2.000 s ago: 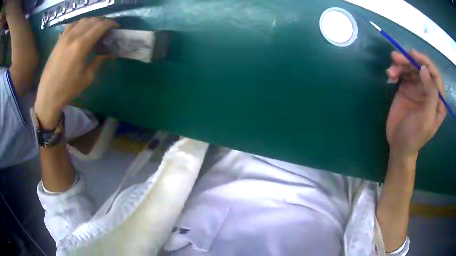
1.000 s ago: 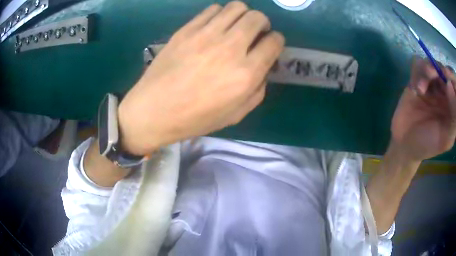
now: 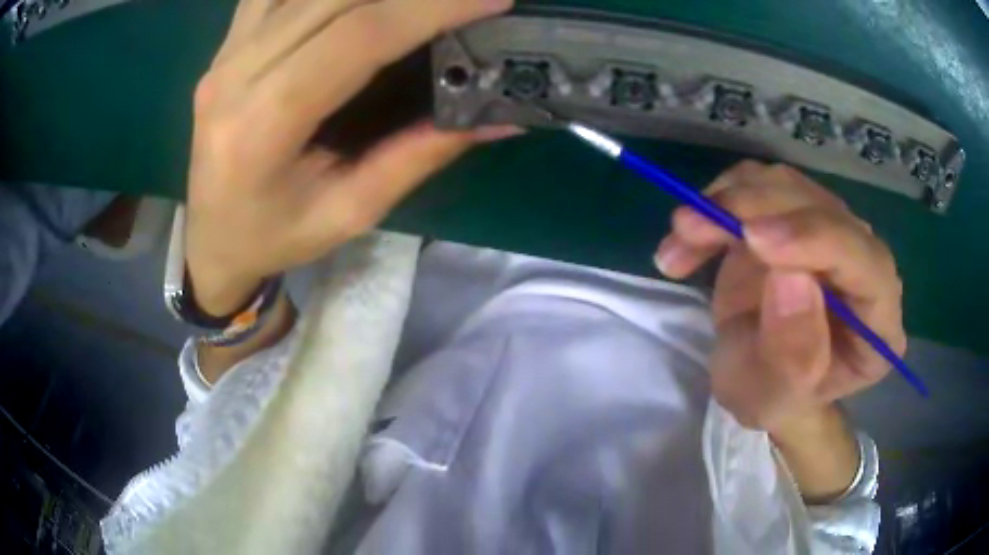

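Observation:
My left hand point(image 3: 315, 141) holds the left end of a grey strip fixture point(image 3: 683, 119), thumb at its near edge and fingers at its far edge. Dark squarish components sit in a row of recesses along it, such as one component point(image 3: 634, 89) near the left. My right hand point(image 3: 797, 287) holds a blue-handled brush point(image 3: 678, 190) like a pen. The brush's silver ferrule points up-left, its tip at the fixture's near edge below the two leftmost components. Whether the tip touches is unclear.
Part of another grey fixture point(image 3: 54, 16) shows at the top left corner on the green bench point(image 3: 98, 119). At the left edge, below the bench, is a blurred part of another person's clothing point(image 3: 43, 244).
My left hand has moved left along the fixture to its end, uncovering the components. The fixture appears larger and higher. My right hand has brought the brush left to it. The white dish left view.

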